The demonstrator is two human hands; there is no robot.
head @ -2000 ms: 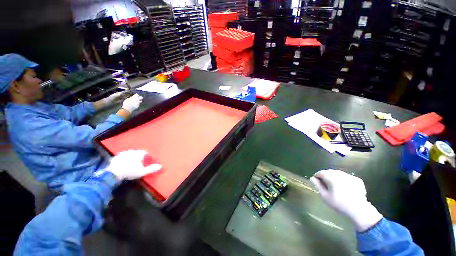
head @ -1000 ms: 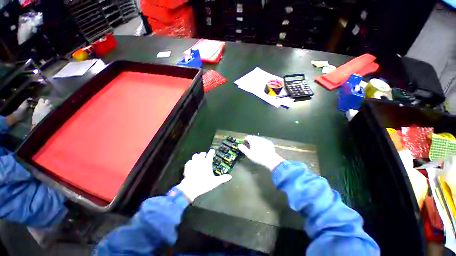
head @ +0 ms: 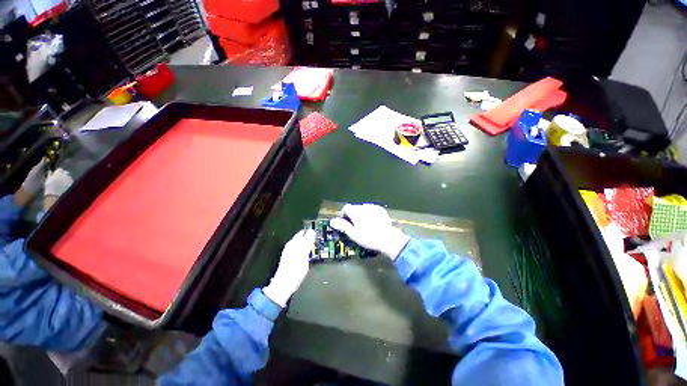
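A green PCB panel (head: 330,249) with dark parts and yellow bits lies over the upper left of the grey work mat (head: 361,301). My gloved left hand (head: 290,265) grips its left end, with the thumb and fingers at the edge. My gloved right hand (head: 370,228) is over its upper right part, with the fingertips on the panel and covering some of it. Whether the panel touches the mat is hard to tell. The black ESD tote (head: 248,202) stands at left, with a flat pink-red liner sheet (head: 169,207) inside and no boards on it.
A deep black scrap bin (head: 584,271) stands at right. Beyond the mat lie white paper (head: 377,130), a tape roll (head: 408,133), a calculator (head: 444,134), red foam (head: 520,107) and a blue bin (head: 526,139). Another person's gloved hands (head: 55,182) are at far left.
Since one second ago, the panel has turned so its long side runs more across the view. Both hands have moved with it; my left hand has closed on its left end.
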